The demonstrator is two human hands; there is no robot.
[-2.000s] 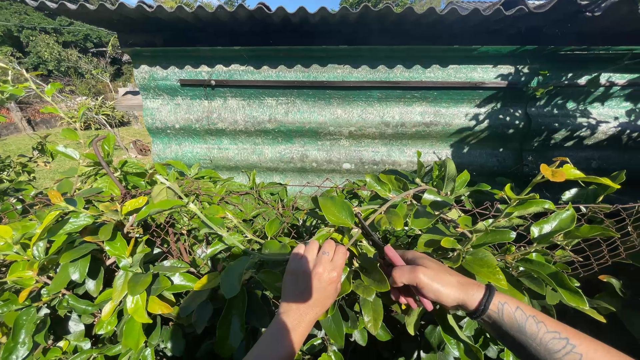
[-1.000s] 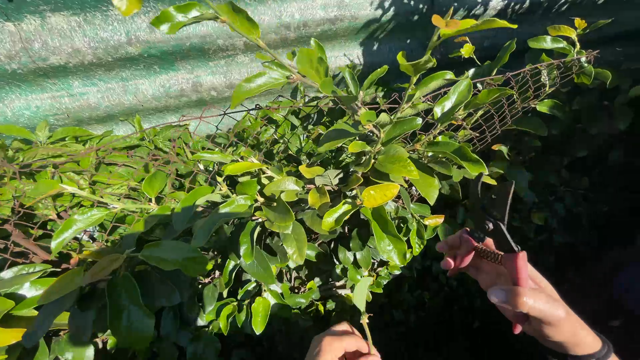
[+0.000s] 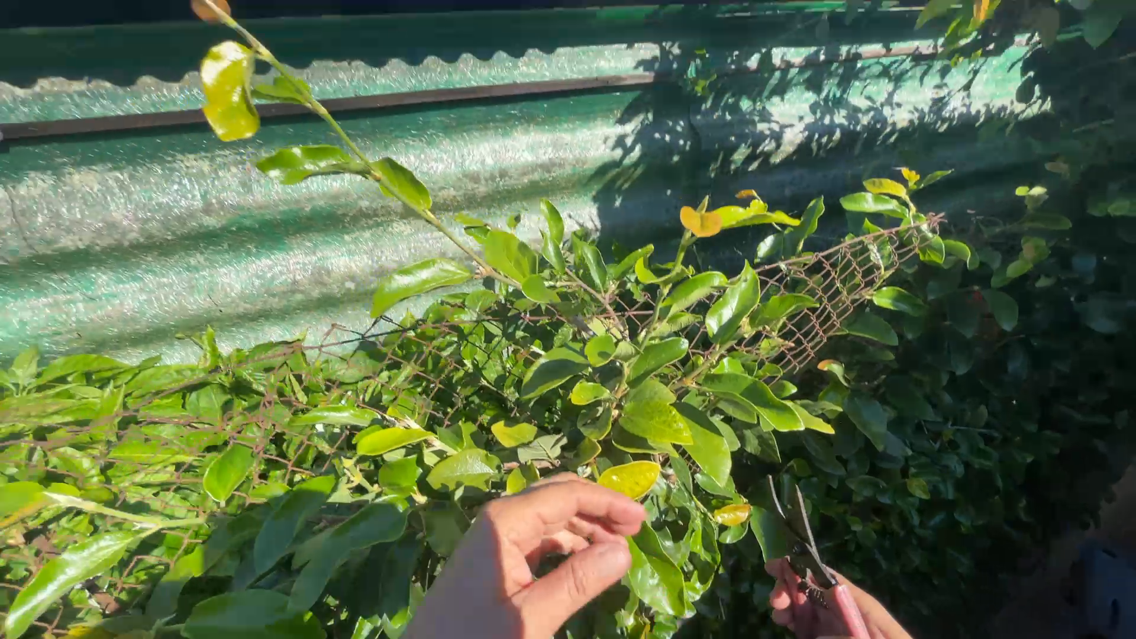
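My left hand [image 3: 555,555] is at the lower middle, fingers curled and thumb apart, over the leaves of a leafy shrub [image 3: 657,417]; no stem shows between the fingers. Close by its fingertips is a yellow leaf [image 3: 630,479]. At the lower right my right hand [image 3: 834,608] holds pruning shears [image 3: 812,555] with pink handles and a coil spring, their blades apart and pointing up, beside the leaves. A long shoot [image 3: 355,155] rises from the shrub toward the upper left.
Rusty wire mesh [image 3: 834,284] runs through the foliage, bent up at the right. Behind it stands a green, weathered corrugated wall [image 3: 311,222] with a dark horizontal bar [image 3: 426,98]. Shaded foliage [image 3: 1003,426] fills the right side.
My left hand, a second ago at the bottom edge around a cut-looking leafy stem, is now higher among the leaves without it. The shears remain in my right hand. The view has shifted.
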